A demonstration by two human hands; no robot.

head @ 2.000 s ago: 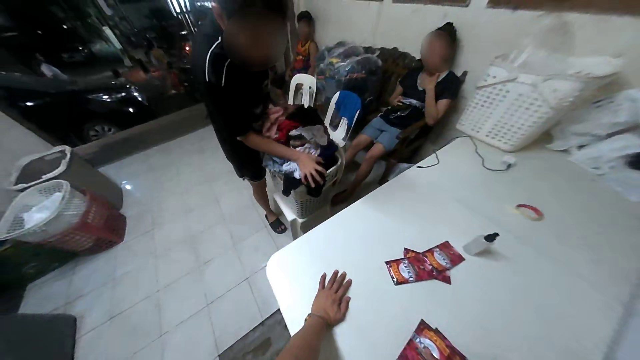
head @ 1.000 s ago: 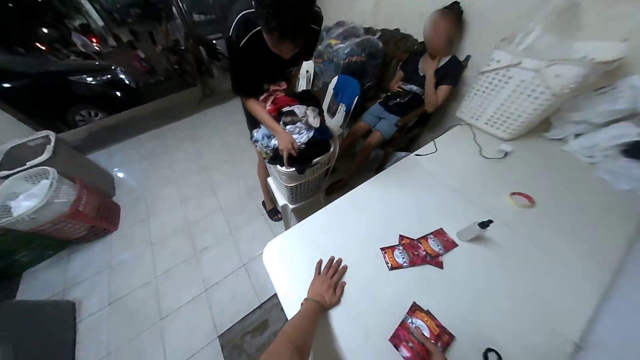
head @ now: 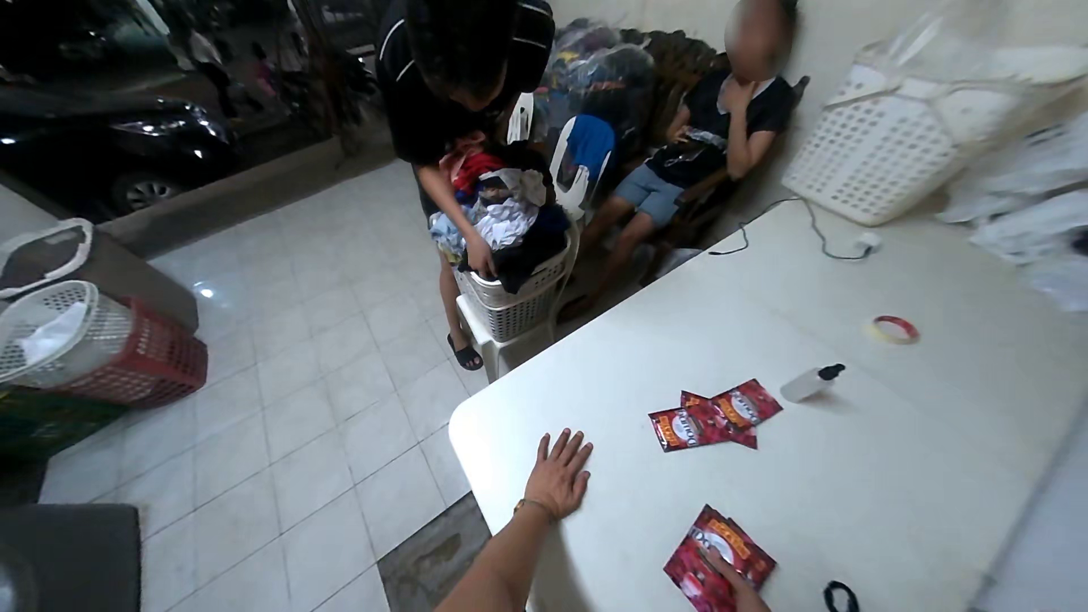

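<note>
My left hand (head: 558, 478) lies flat on the white table (head: 612, 357) near its rounded corner, fingers apart, holding nothing. At the bottom, my right hand (head: 733, 581) rests its fingers on a small stack of red sachets (head: 712, 552); whether it grips them cannot be told. Beyond it lie several more red sachets (head: 693, 427), overlapping. To their right a small clear bottle with a black cap (head: 807, 384) lies on its side, and farther back is a roll of tape (head: 895, 329).
Across the table a person reaches into a laundry basket (head: 518, 297) of clothes on a white plastic chair; another person sits behind. A white perforated basket (head: 884, 136), a cable (head: 820, 234) and a black ring-shaped item (head: 840, 597) are on the table. More baskets (head: 161, 357) stand at left.
My right hand, out of view two seconds ago, is now on the near sachets. My left hand stays on the table. The standing person has bent lower over the laundry basket.
</note>
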